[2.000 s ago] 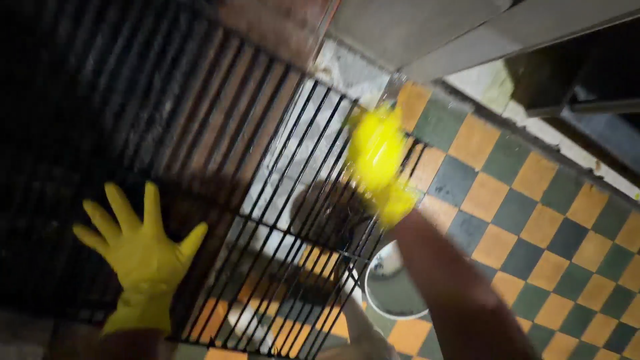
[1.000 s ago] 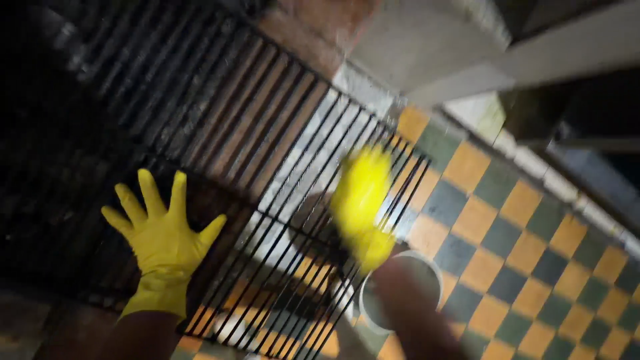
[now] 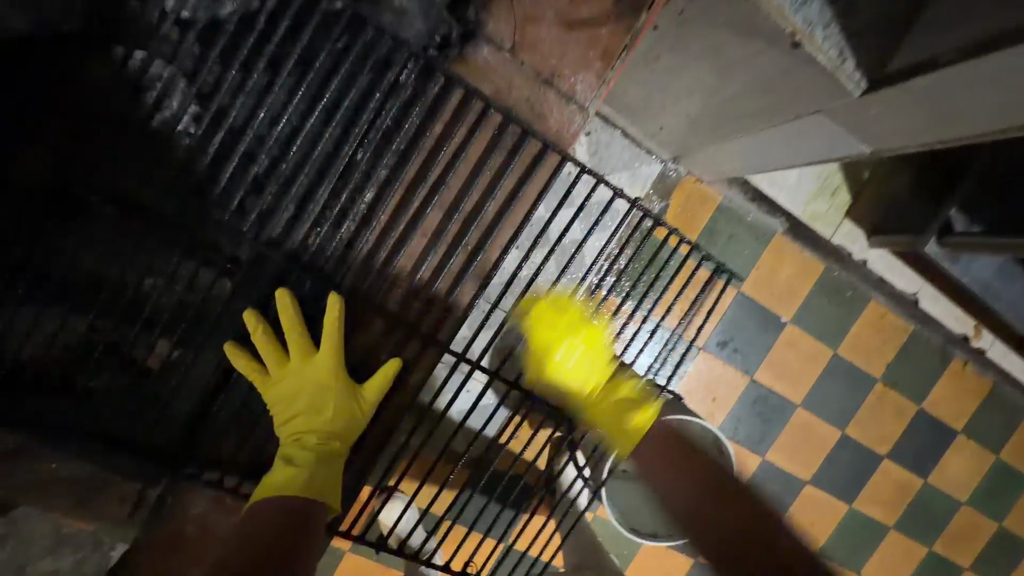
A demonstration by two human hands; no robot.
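Note:
A large black metal grill grate (image 3: 480,208) slants across the view, its bars wet and shiny in places. My left hand (image 3: 316,392), in a yellow rubber glove, lies with fingers spread near the dark left part of the grate and holds nothing. Over the right part of the grate is my right hand (image 3: 580,360), also in a yellow rubber glove and blurred. Whether it holds something, and whether it touches the bars, cannot be made out.
Below the grate's right end stands a round white-rimmed bucket (image 3: 664,480) on the orange and dark checkered tile floor (image 3: 840,392). Light cabinet-like panels (image 3: 736,80) rise at the upper right. My feet show partly through the bars.
My right hand has moved lower along the grate since the oldest frame, blurred in every frame. My left hand keeps its fingers spread throughout. The view has shifted slightly.

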